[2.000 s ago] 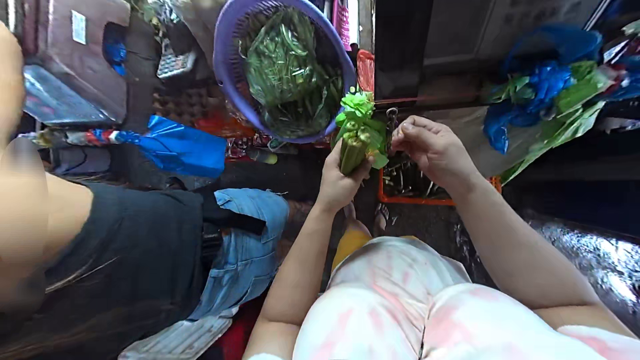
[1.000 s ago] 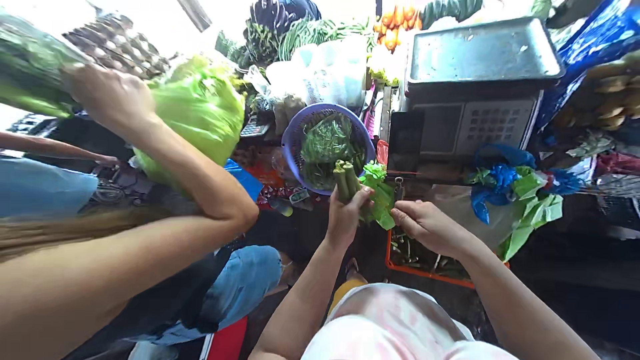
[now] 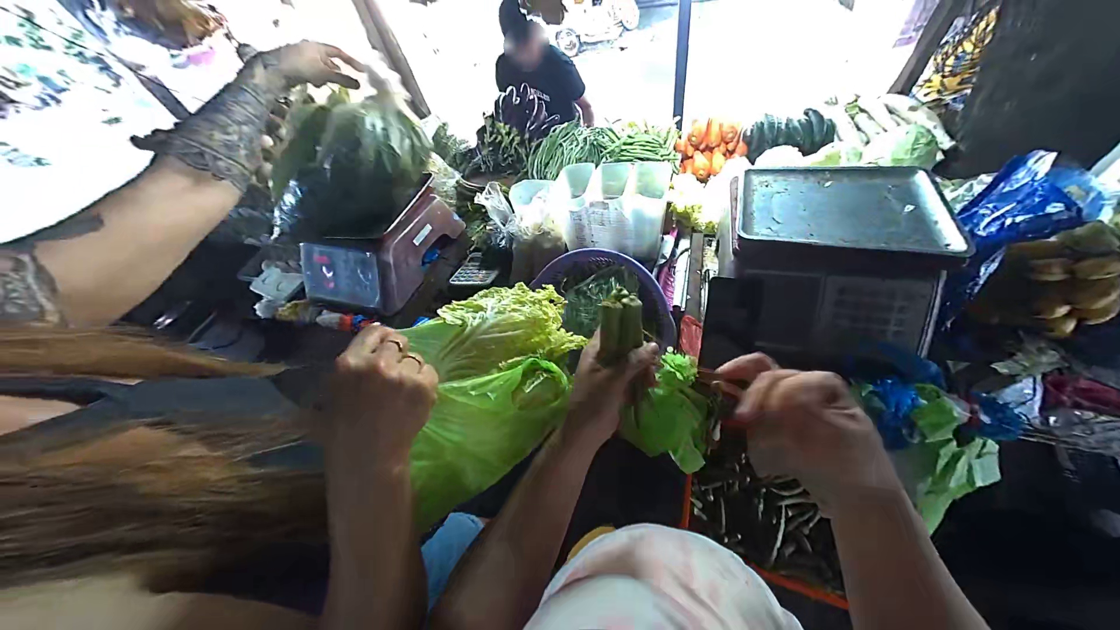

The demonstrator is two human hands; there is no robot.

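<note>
My left hand (image 3: 612, 385) is closed around a bunch of leafy green vegetables (image 3: 623, 328), its thick cut stems pointing up and its leaves hanging to the right. To the right of those leaves is my right hand (image 3: 801, 420), fingers curled and fingertips pinched together near thin reddish strands; whether it grips them cannot be told. Beyond the bunch stands a purple plastic basket (image 3: 604, 255) with greens in clear plastic. Below my right hand lies an orange-rimmed crate (image 3: 801, 586) with dark slender vegetables.
A co-worker's hand (image 3: 381, 376) is close on the left, at a green bag of leafy cabbage (image 3: 481, 420). Another arm reaches over a scale (image 3: 385, 254) with bagged greens. A digital scale with a metal tray (image 3: 849, 210) stands at right. A person (image 3: 538, 87) is beyond the stall.
The view has tilted up to the stall front. The bunch in my left hand now has its stems upward. The co-worker's green bag has come close beside my left arm.
</note>
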